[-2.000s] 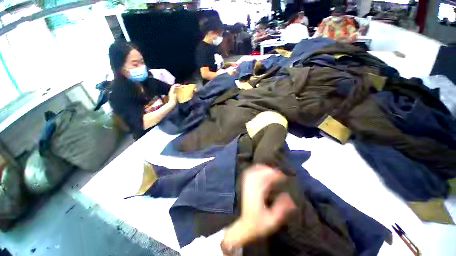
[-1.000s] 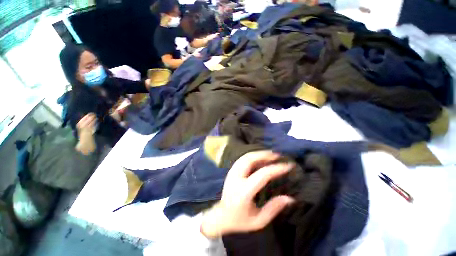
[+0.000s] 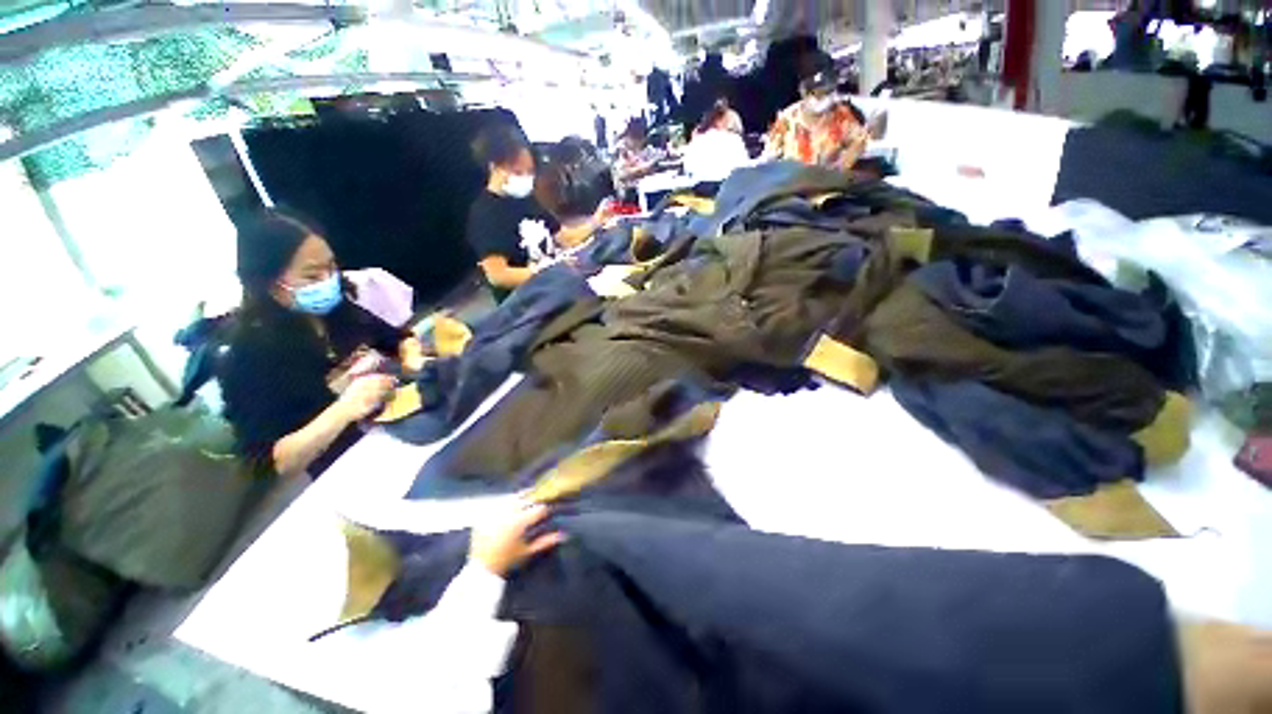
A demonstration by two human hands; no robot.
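Observation:
A dark blue denim jacket (image 3: 865, 614) lies across the near part of the table, its blue side up, with one long blue part stretched to the right. My left hand (image 3: 513, 540) is at its left part, fingers closed on the cloth just below a tan strip (image 3: 614, 458). A tan-faced cuff (image 3: 368, 569) lies left of this hand. My right hand (image 3: 1228, 667) is at the lower right edge, with only bare skin showing beyond the end of the blue cloth; its fingers are hidden. The thread snips are not visible.
A large jacket pile (image 3: 739, 307) covers the back of the white table (image 3: 865, 474). A masked person (image 3: 314, 349) handles cloth at the left edge, another (image 3: 516, 223) sits behind. Sacks (image 3: 154, 488) stand at left. Clear plastic (image 3: 1158, 265) and a reddish-dark object (image 3: 1255, 458) are at right.
The jacket's brown lining has been turned mostly out of sight and blue cloth now spreads rightward. My left hand has moved left onto its edge. My right hand shows at the right. The snips are no longer visible.

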